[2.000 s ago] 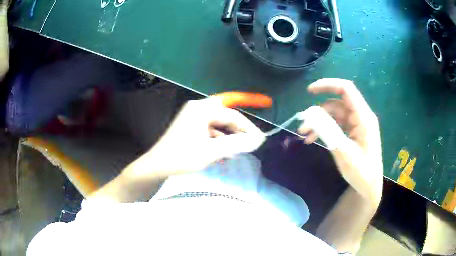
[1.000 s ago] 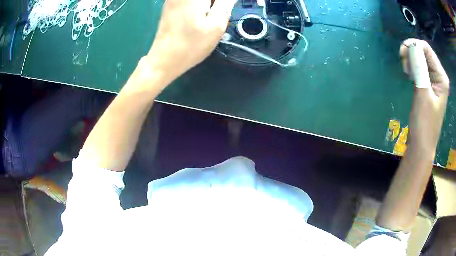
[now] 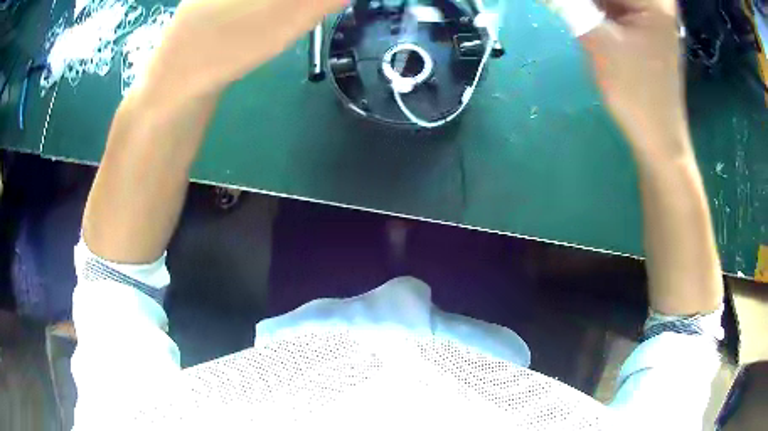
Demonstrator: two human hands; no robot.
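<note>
A round black housing [image 3: 362, 88] lies on the green bench, cut off by the top edge, with a shiny silver centre ring [image 3: 426, 63]. A white wire harness [image 3: 459, 112] curves over its lower right part, with a white disc by the ring. A dark rod [image 3: 317, 52] stands at its left side. My left forearm reaches over the bench; my left hand is mostly cut off by the top edge, its fingers not shown. My right hand [image 3: 627, 42] is right of the housing at the top edge, blurred, with white on a finger; what its fingertips hold cannot be told.
A tangled white harness pile [image 3: 88, 42] lies on the green bench [image 3: 539, 181] at the far left, near a thin blue item [image 3: 24, 97]. Dark parts show at the top right. The bench's front edge crosses the view. Cardboard shows below at lower right.
The housing sits further left and higher in view. The harness now curves from the ring to the upper right. My left hand has moved up out of view; my right hand has moved up and left.
</note>
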